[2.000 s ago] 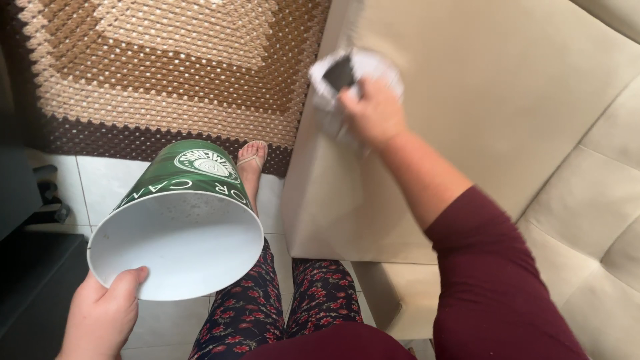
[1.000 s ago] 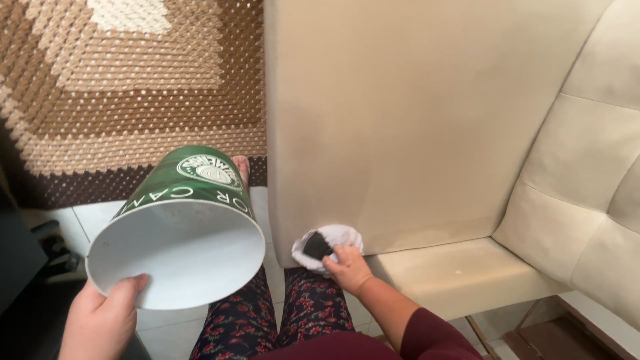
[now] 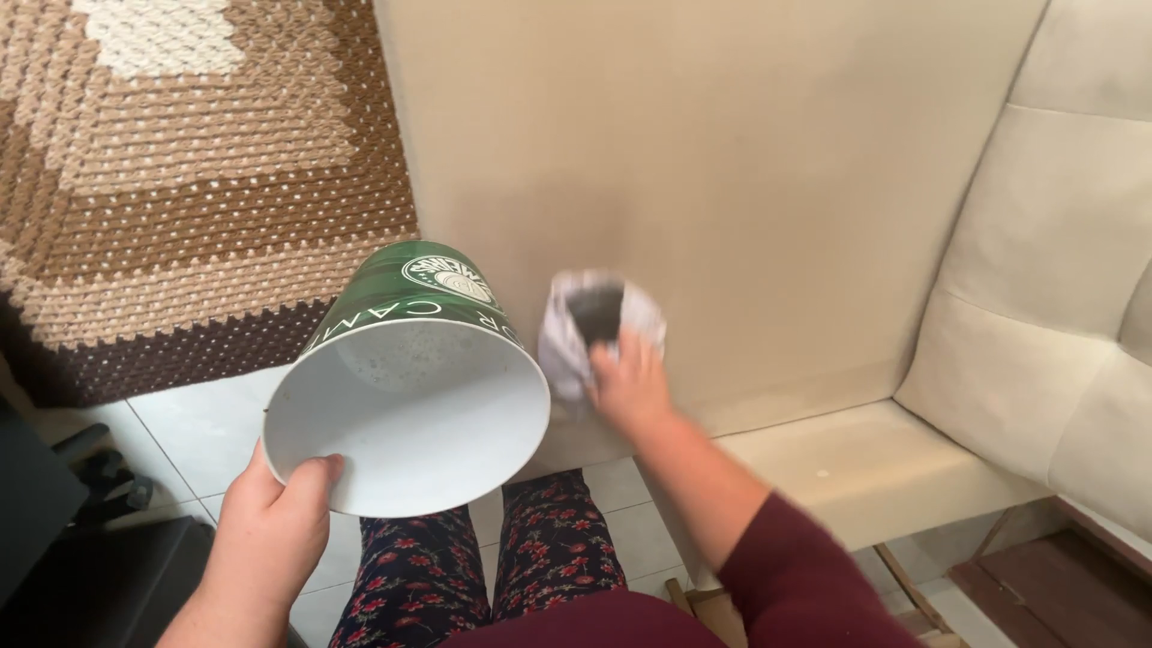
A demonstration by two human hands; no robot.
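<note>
My left hand point(image 3: 283, 522) grips the rim of a green bucket point(image 3: 360, 306) with a white inside, its mouth tilted toward me; some foam or bubbles show within. My right hand point(image 3: 630, 382) is shut on a whitish cloth point(image 3: 560, 346) with a dark object point(image 3: 598, 315) in its middle, perhaps a brush or sponge; blur hides which. The cloth is on or just above the beige sofa seat point(image 3: 765, 225), right of the bucket. A darker, damp-looking patch shows on the seat beyond the cloth.
A brown and cream crocheted rug point(image 3: 207, 189) lies on white floor tiles point(image 3: 202, 432) at the left. The tufted sofa backrest point(image 3: 1062, 297) rises at the right, beside a beige armrest or base point(image 3: 837, 459). Dark furniture point(image 3: 99, 585) stands at lower left.
My right hand with the cloth moved from the seat's far left side to its near edge, then a little farther over the seat. My left hand keeps hold of the bucket. The view has shifted.
</note>
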